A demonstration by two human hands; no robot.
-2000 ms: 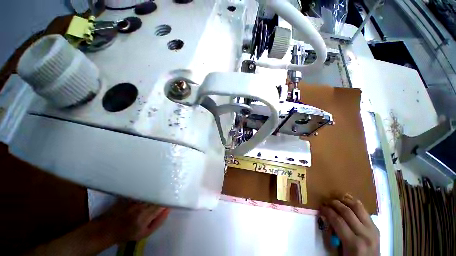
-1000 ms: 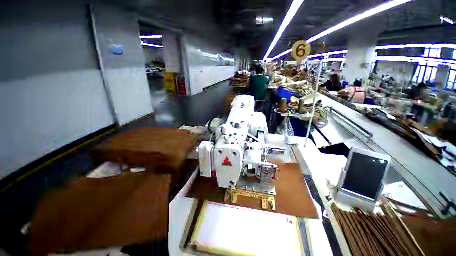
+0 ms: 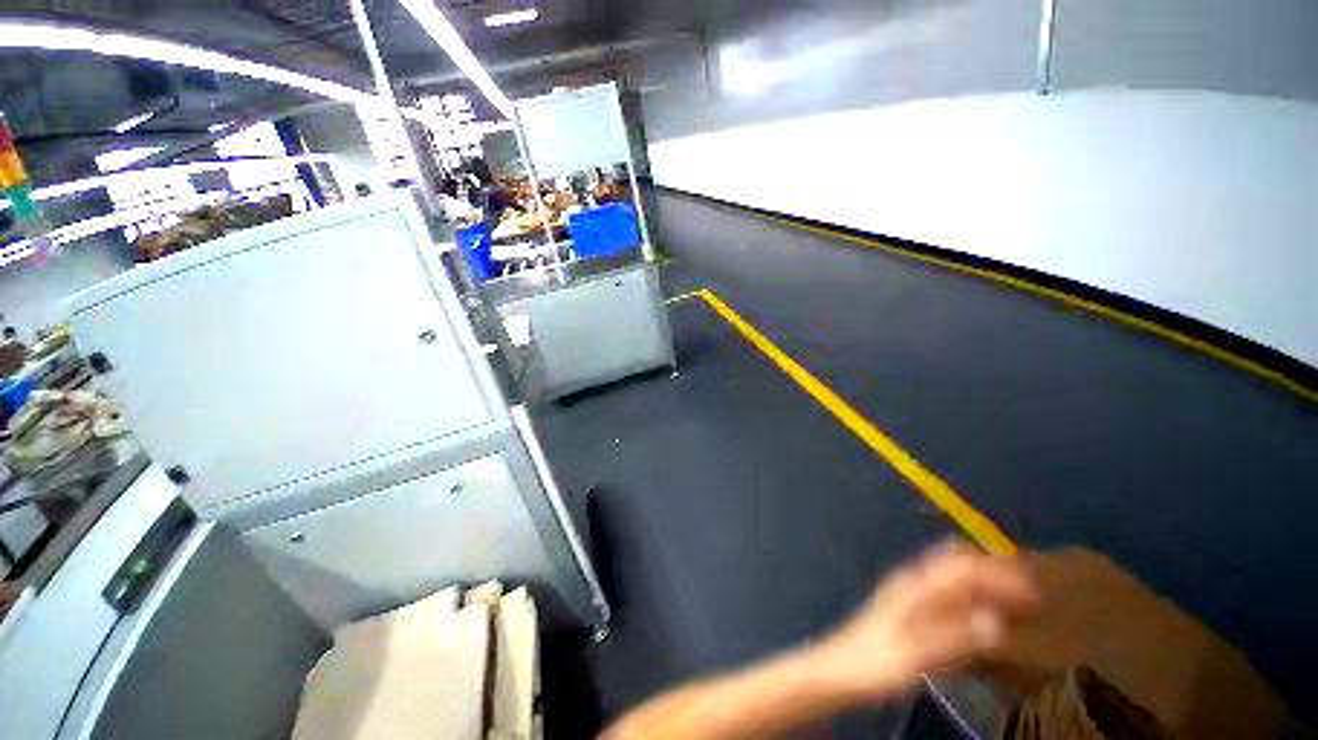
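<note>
My left hand (image 3: 957,610), blurred, reaches in from the bottom centre toward the lower right, its forearm bare. It is at the left edge of a brown panel (image 3: 1142,636), which is also blurred and cut off by the bottom edge. The frame does not show clearly whether the fingers grip the panel. Several narrow brown edges or strips (image 3: 1062,711) show just below the hand. My right hand is out of the picture.
Cream sheets (image 3: 398,672) stand at the lower left against a large pale cabinet (image 3: 289,347). A second cabinet (image 3: 593,333) with blue crates (image 3: 603,229) stands farther back. A yellow line (image 3: 853,419) crosses the dark floor; a white wall (image 3: 1012,174) runs along the right.
The view has swung away from the sewing machine to the aisle and cabinets. The machine, its control screen and template are out of view. My left hand now shows at the lower right.
</note>
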